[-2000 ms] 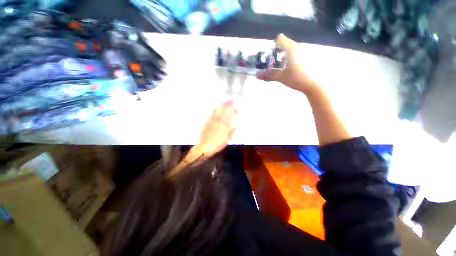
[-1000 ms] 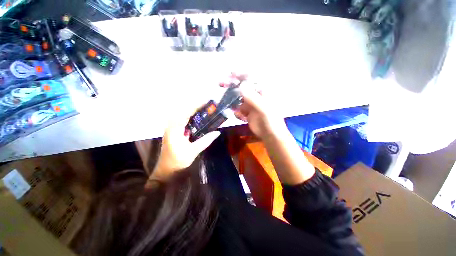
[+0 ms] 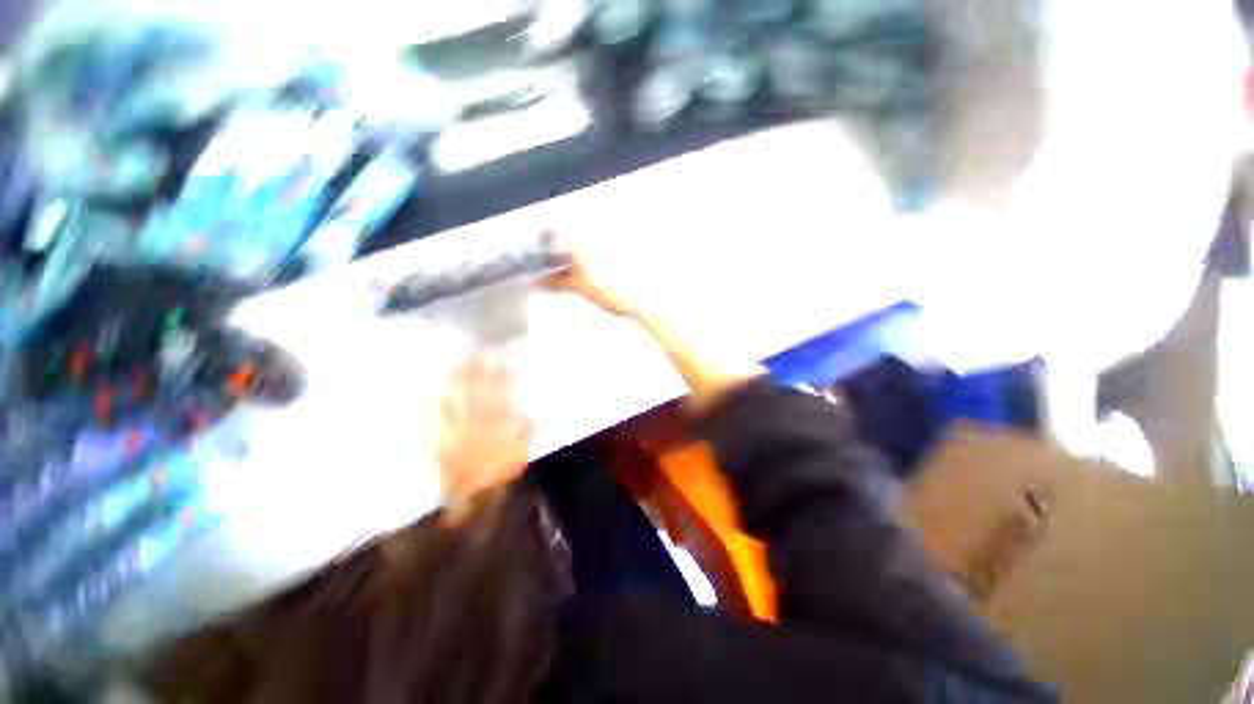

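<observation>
The view is strongly blurred. A row of clear plastic cases with dark pieces (image 3: pixel 468 279) lies on the white table (image 3: pixel 715 220) near its far edge. My right hand (image 3: pixel 571 275) is at the right end of this row; whether its fingers grip a case cannot be told. My left hand (image 3: pixel 484 426) is over the table's near part, below the row, and is too blurred to show its fingers or whether it holds anything.
Black packs (image 3: pixel 151 344) and lilac and teal packs (image 3: pixel 110 523) are heaped at left. More teal packs (image 3: pixel 261 179) lie beyond the table's dark edge strip (image 3: pixel 509 193). An orange box (image 3: pixel 722 516), a blue crate (image 3: pixel 860 344) and a cardboard carton (image 3: pixel 1128 550) stand below at right.
The view has turned and the table now slants. The black pack is no longer seen between my hands. My right hand has moved out to the row of cases; my left hand has moved onto the table.
</observation>
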